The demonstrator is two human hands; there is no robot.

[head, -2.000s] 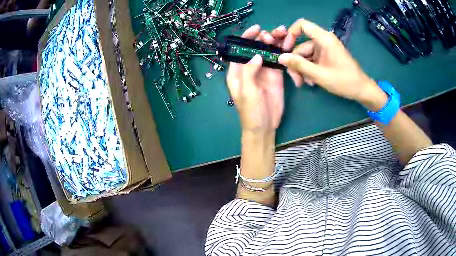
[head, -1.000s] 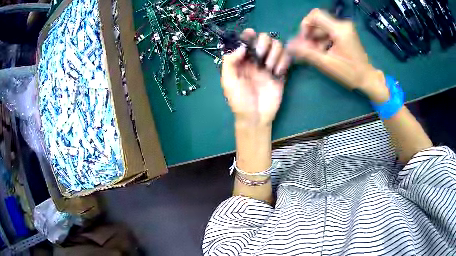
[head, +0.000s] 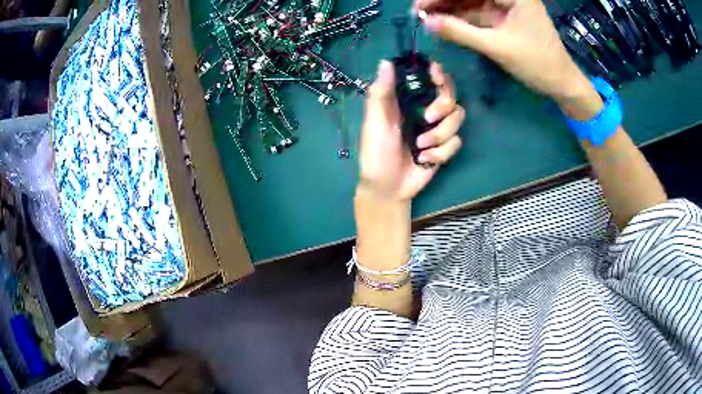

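Note:
My left hand (head: 402,135) is closed around a black plastic housing (head: 414,92), which stands roughly upright in the view, its forked end pointing to the far side of the bench. A little green and silver shows inside the housing. My right hand (head: 508,38) is above and right of the forked end. Its thumb and fingertips are pinched on a tiny silver piece (head: 422,14) with a thin lead. Whether this lead runs into the housing is hard to tell.
A tangled pile of wired green boards (head: 265,58) lies left of my hands. One loose board (head: 343,131) lies nearer. A brown carton (head: 219,192) of white and light blue pieces stands at the left. Filled black housings (head: 631,38) lie at the far right.
The housing has turned from lying sideways to pointing away from me. My right hand has moved from the housing's side to beyond its forked end and pinches the tiny piece.

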